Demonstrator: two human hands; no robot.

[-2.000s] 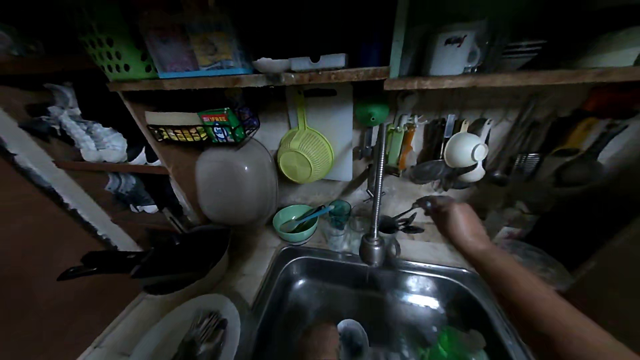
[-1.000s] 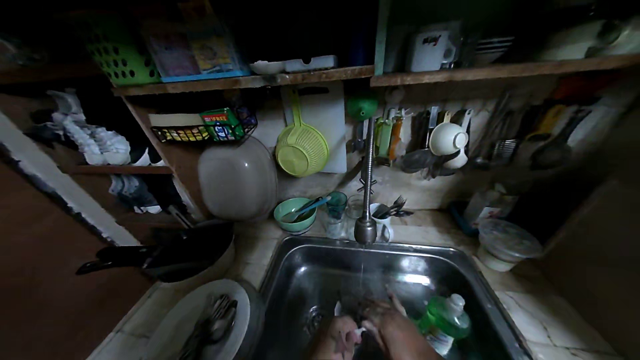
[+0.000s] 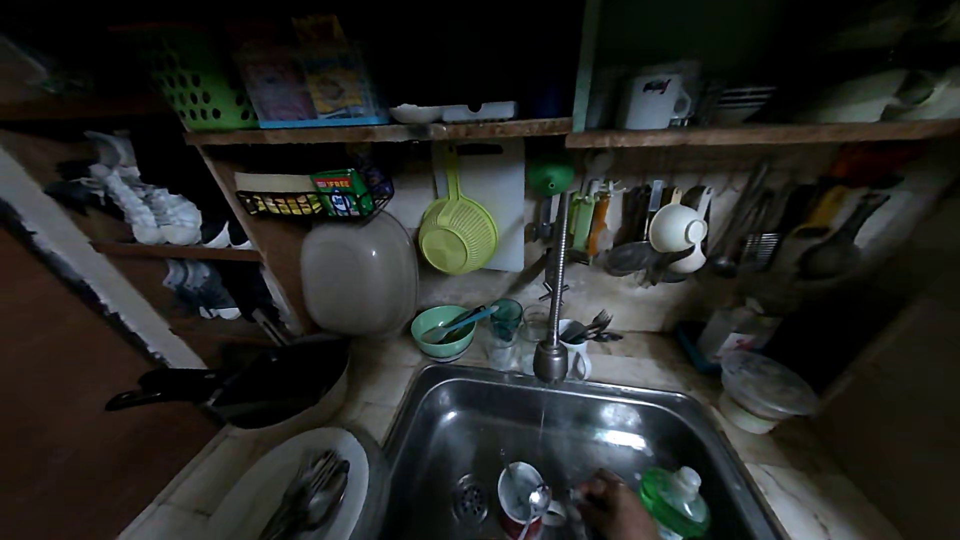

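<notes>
My right hand (image 3: 616, 507) is low in the steel sink (image 3: 465, 405), its fingers curled near a blurred, shiny utensil; whether it grips this I cannot tell. Just left of it is a white-lined cup (image 3: 519, 487) with a metal spoon (image 3: 535, 504) at its mouth. A green dish-soap bottle (image 3: 673, 504) stands close on the right of the hand. Above the sink, the flexible faucet (image 3: 551, 360) runs a thin stream of water. Behind the faucet, a white mug (image 3: 577, 361) holds forks and spoons. My left hand is not visible.
Left of the sink, a white plate (image 3: 240, 480) bears cutlery, with a dark pan (image 3: 277, 386) behind. A green bowl (image 3: 442, 330) and glasses (image 3: 505, 319) line the back rim. At right sits a lidded tub (image 3: 757, 420). Shelves and hanging utensils are above.
My right hand was at the cutlery mug two seconds ago, then both hands were together in the sink. Now the right is beside the soap bottle and the left is out of sight.
</notes>
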